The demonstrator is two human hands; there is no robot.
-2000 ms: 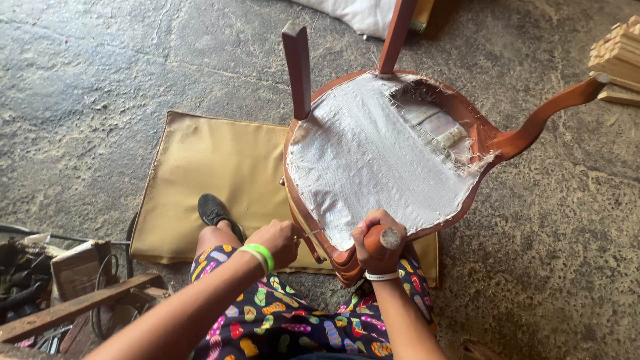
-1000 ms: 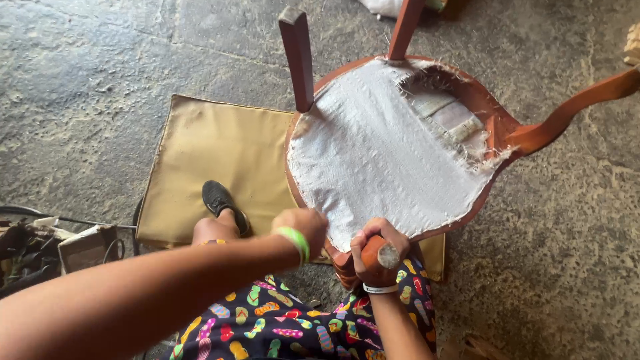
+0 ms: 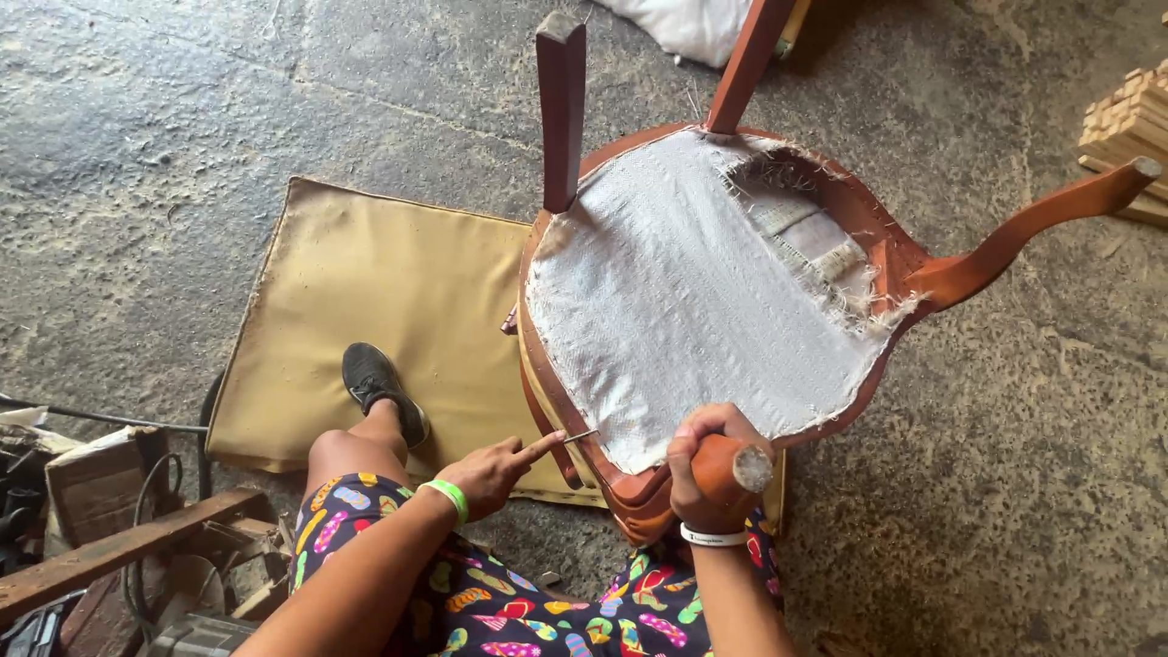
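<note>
An upturned wooden chair rests in front of me, with white woven fabric (image 3: 684, 292) across the underside of its seat. The fabric's frayed edge leaves an opening at the upper right, where webbing straps (image 3: 808, 239) show. My right hand (image 3: 716, 470) is wrapped around the near wooden chair leg (image 3: 733, 470). My left hand (image 3: 497, 470) grips a thin metal tool (image 3: 580, 436), its handle hidden in the fingers. The tool's tip meets the seat frame (image 3: 561, 401) by the fabric's lower left edge.
A tan upholstered pad (image 3: 383, 274) lies on the concrete floor under my foot and partly under the chair. Wooden scraps and a cable (image 3: 137, 538) crowd the lower left. Wood strips (image 3: 1127, 137) are stacked at the far right; a white cloth bundle (image 3: 684, 27) lies at the top.
My left hand, blurred over the fabric's lower left edge one second ago, is now lower and left, outside the rim. My right hand stays on the leg.
</note>
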